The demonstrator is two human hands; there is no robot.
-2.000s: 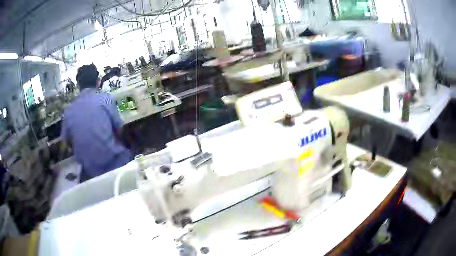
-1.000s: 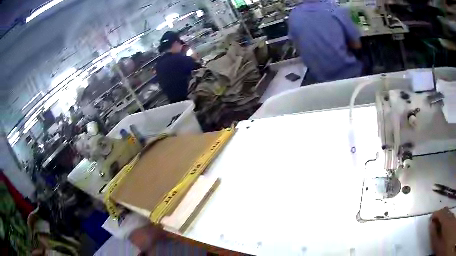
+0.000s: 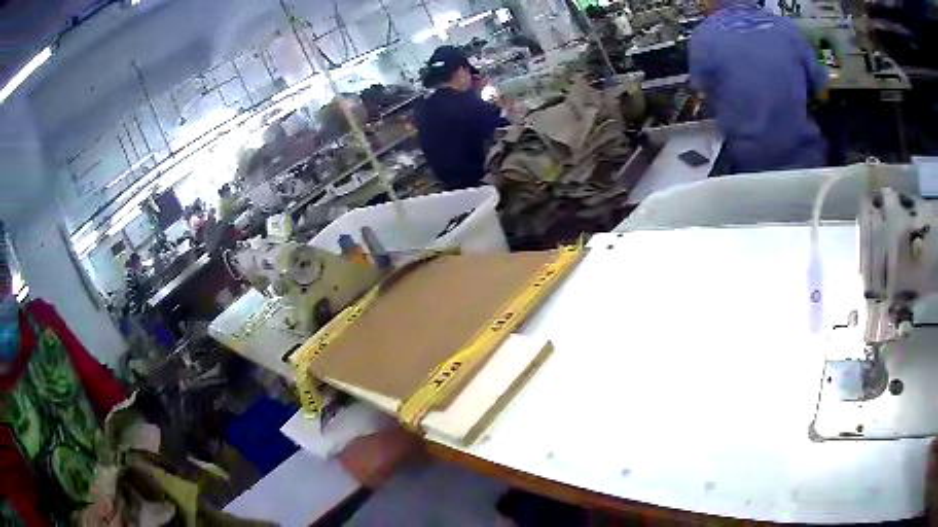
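Observation:
The cardboard pad, edged with yellow lettered tape, lies on the left end of the white table. A pale flat board sits along its right side. My left hand is blurred, low beside the table's front left edge, just below the pad. A white thing is next to it; whether I hold it cannot be told. Only a sliver of my right hand shows at the right rim, its fingers cut off. The sewing machine head stands at the right, partly cut off.
A white trough runs behind the table. A neighbouring sewing machine and white bin stand at left. A person in dark clothes is near piled brown fabric; another wears blue. A red-and-green garment shows far left.
The view has swung left and down from the machine to the table's left end, so the pad came into view. Since one second ago, my right hand has nearly left the picture.

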